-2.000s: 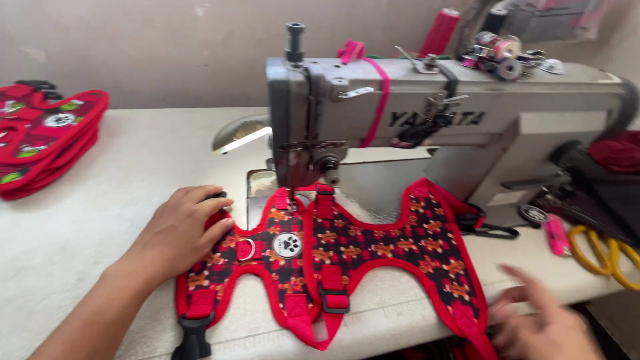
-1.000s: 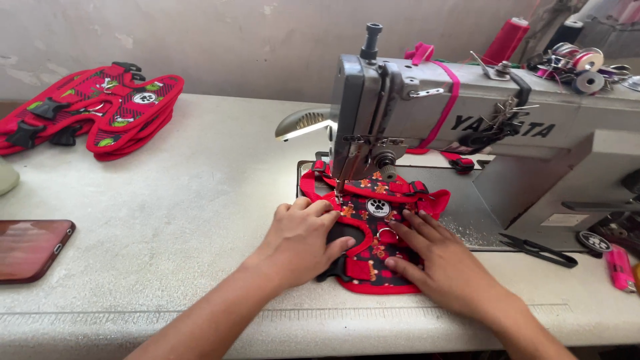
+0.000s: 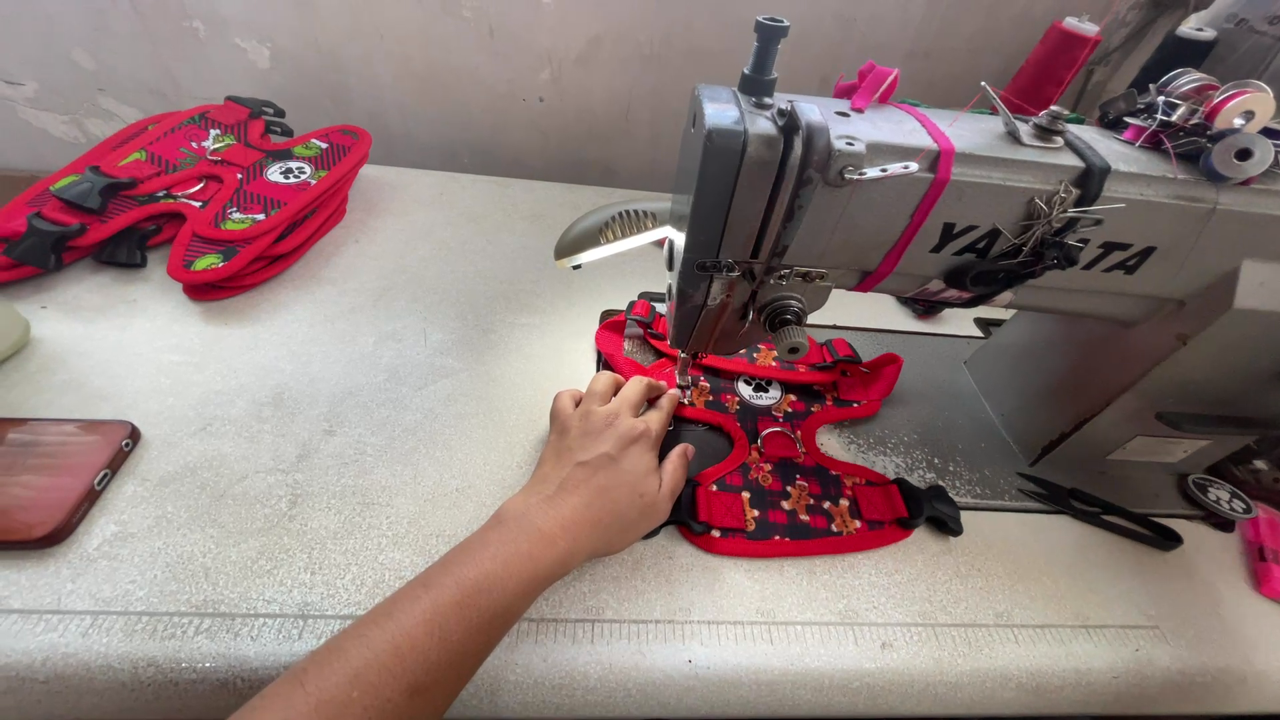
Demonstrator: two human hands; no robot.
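A pet harness of dark gingerbread-print fabric with red binding [image 3: 797, 500] lies on the bed of an industrial sewing machine [image 3: 820, 190]. Its upper left part is under the presser foot [image 3: 684, 375]. My left hand [image 3: 615, 465] rests palm down on the harness's left edge, fingertips just left of the foot; whether it pinches the fabric is hidden. A metal D-ring [image 3: 779, 441] and a round paw-print patch [image 3: 760, 389] show on the harness, and a black side-release buckle [image 3: 930, 506] sticks out at its lower right. My right hand is out of view.
Stacked red harnesses [image 3: 270, 215] lie at the back left, and a phone [image 3: 60, 480] at the left edge. Black thread snips [image 3: 1100, 510] rest right of the harness. A lit lamp [image 3: 612, 232] stands behind the needle area. Bobbins [image 3: 1235, 130] and a red thread cone [image 3: 1055, 65] top the machine.
My right hand, on the harness one second ago, has left the view. The harness, spread out wide two seconds ago, now sits with its upper part under the machine head. My left hand stays beside the foot.
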